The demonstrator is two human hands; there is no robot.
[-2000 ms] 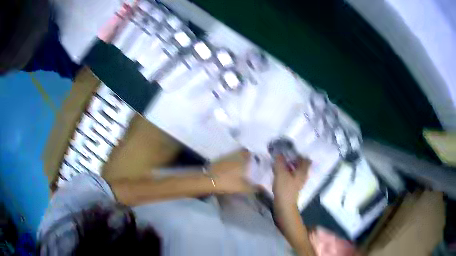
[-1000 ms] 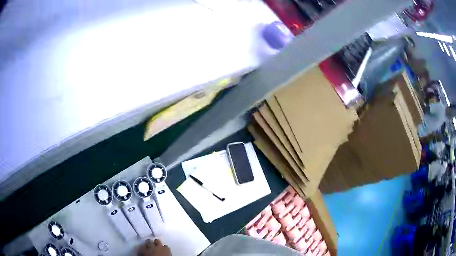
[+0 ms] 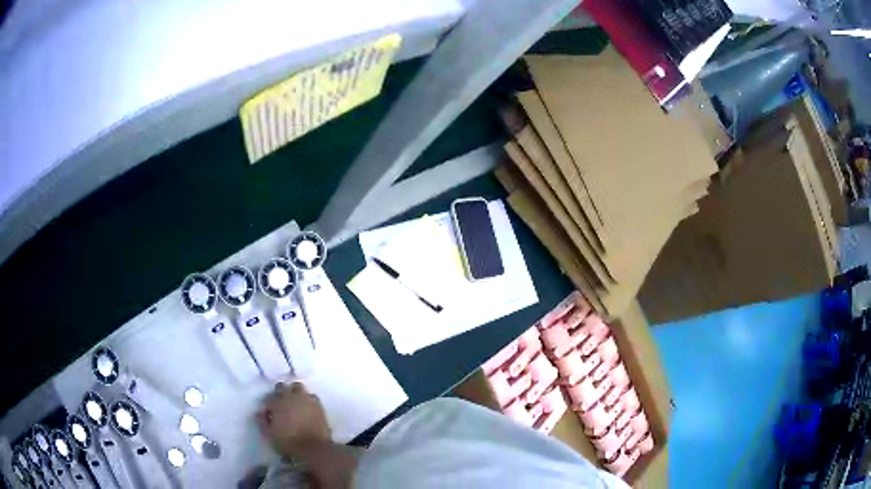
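Note:
My right hand (image 3: pixel 296 418) rests low over the white sheet (image 3: pixel 358 382), fingers curled, near the handle ends of several white handheld fans (image 3: pixel 279 277). Whether it holds anything cannot be told. These fans lie side by side, heads toward the belt, each with a small dark oval on the handle. More white fans (image 3: pixel 124 418) lie in a row at the lower left, partly cut off by the edge. Several small round whitish caps (image 3: pixel 194 396) lie loose between the two groups. My left hand cannot be made out.
Papers (image 3: pixel 430 315) with a pen (image 3: pixel 409 286) and a smartphone (image 3: pixel 477 239) lie right of the sheet. Beyond are brown cardboard dividers (image 3: pixel 611 162) and a carton of pink fans (image 3: pixel 597 382). A grey metal bar (image 3: pixel 430 115) crosses above, beside a yellow label (image 3: pixel 320 95).
The view has swung to the right since the first frame, then dipped. My right hand now shows more fully, and more loose caps are visible. The fans near it look unmoved since the second frame.

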